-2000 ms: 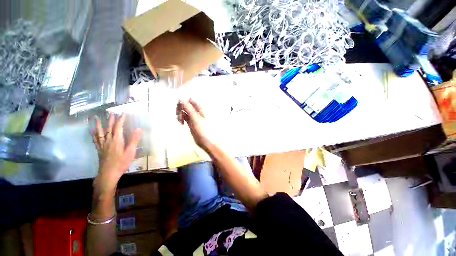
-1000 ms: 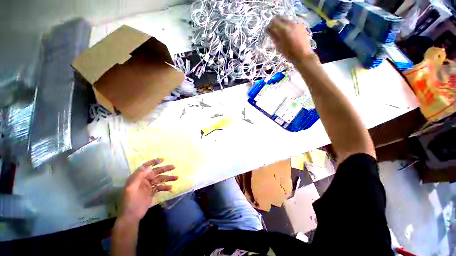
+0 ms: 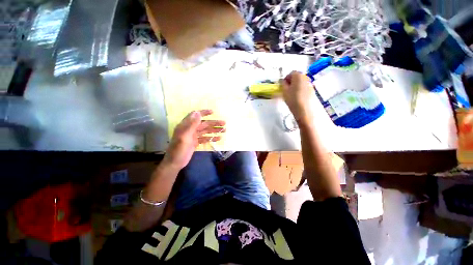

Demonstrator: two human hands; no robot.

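My left hand (image 3: pixel 188 138) is open, its fingers apart, over the yellow sheet (image 3: pixel 179 98) at the table's front edge. My right hand (image 3: pixel 298 96) is curled at the right end of a small yellow object (image 3: pixel 264 90), perhaps a cutter. Blur hides whether it grips anything. A small white ring (image 3: pixel 289 122), perhaps a coiled cable, shows beside my right wrist; I cannot tell if it hangs from the hand or lies on the table. Blue-edged retail boxes (image 3: pixel 350 98) lie right of the hand.
An open brown carton (image 3: pixel 194 26) stands at the back, left of the white cable pile (image 3: pixel 332 28). Clear plastic trays (image 3: pixel 85 39) are at the left. Dark strands lie mid-table. Labelled cartons (image 3: pixel 118 199) and an orange item (image 3: pixel 52 212) are under the table.
My right hand has come back from the cable pile to the middle of the table. My left hand stays open over the yellow sheet. The view has shifted.
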